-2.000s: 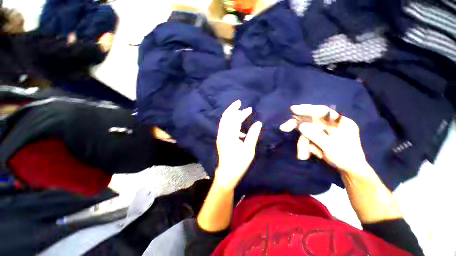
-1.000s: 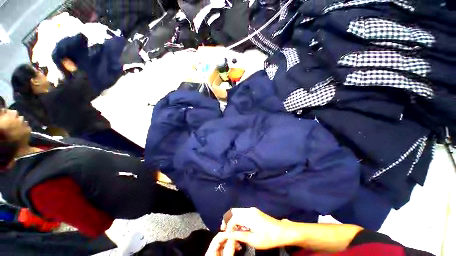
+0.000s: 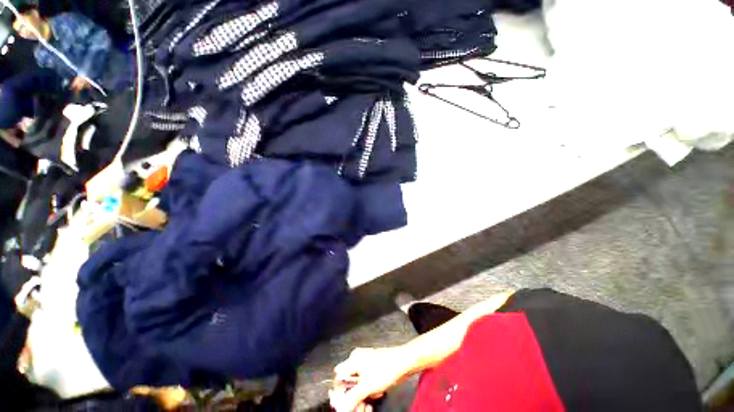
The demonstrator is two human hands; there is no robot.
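A puffy navy padded jacket (image 3: pixel 249 241) lies in a heap over the table edge, left of centre, with small white thread tacks on its front. My right hand (image 3: pixel 360 380) is low in the picture, right of and below the jacket, not touching it. Its fingers are bent inward; whether they hold anything is too small and blurred to tell. My left hand does not show clearly; the bottom edge cuts the view off there.
Flat navy garments with houndstooth trim (image 3: pixel 322 88) lie behind the jacket. Dark wire hangers (image 3: pixel 475 100) lie on the white table (image 3: pixel 475 193). A small cardboard box (image 3: pixel 145 213) stands at left. White material (image 3: pixel 644 72) is at upper right. People sit at far left. Speckled floor is at right.
The view has swung right. My hands, first raised over the jacket, have come together low and away from it. The jacket now shows further left, and the hangers have come into view.
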